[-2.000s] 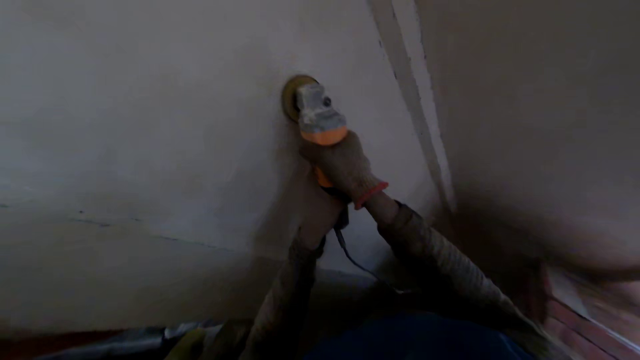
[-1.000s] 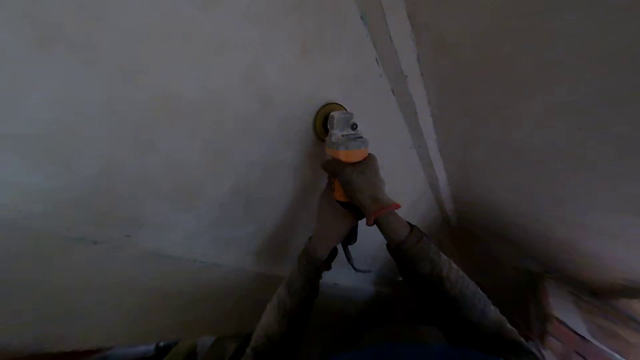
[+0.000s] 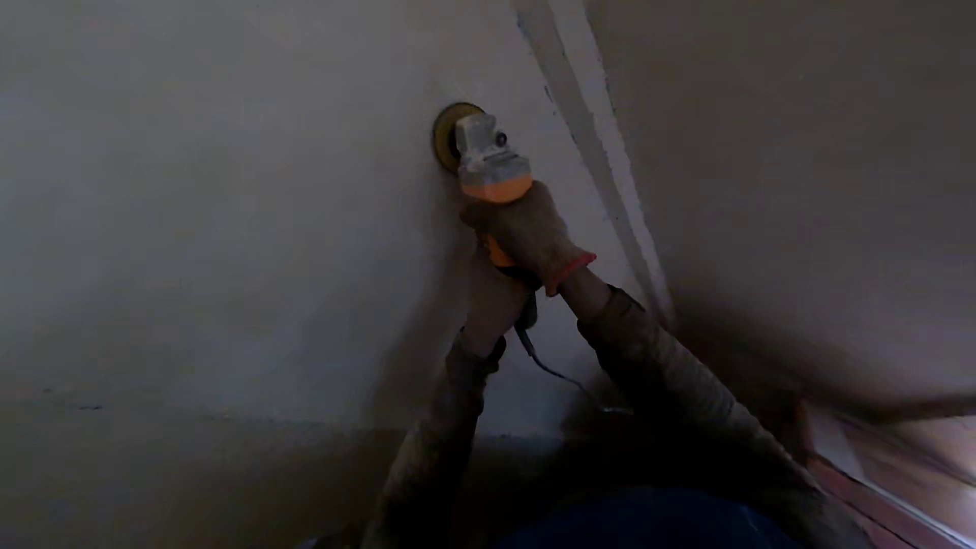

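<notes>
An orange and grey angle grinder (image 3: 496, 171) with a round yellowish disc (image 3: 450, 137) is held up against a pale plastered wall surface (image 3: 229, 191). My right hand (image 3: 530, 229), in a dusty glove with a red cuff, is closed around the grinder's orange body. Behind and below it, my left hand (image 3: 496, 286) is at the rear part of the tool; its fingers are mostly hidden by the right hand and the body of the grinder. A dark power cord (image 3: 553, 372) hangs from the tool's rear end between my forearms.
Right of the grinder, a lighter strip (image 3: 610, 145) runs down along the corner where a second, darker wall (image 3: 785, 168) begins. A horizontal edge (image 3: 290, 421) crosses the surface lower left. At the lower right is a reddish ledge or frame (image 3: 877, 499). The scene is dim.
Two seconds ago the grinder was farther from the light strip; both hands have moved it right, closer to the strip. Both hands stay on the tool throughout.
</notes>
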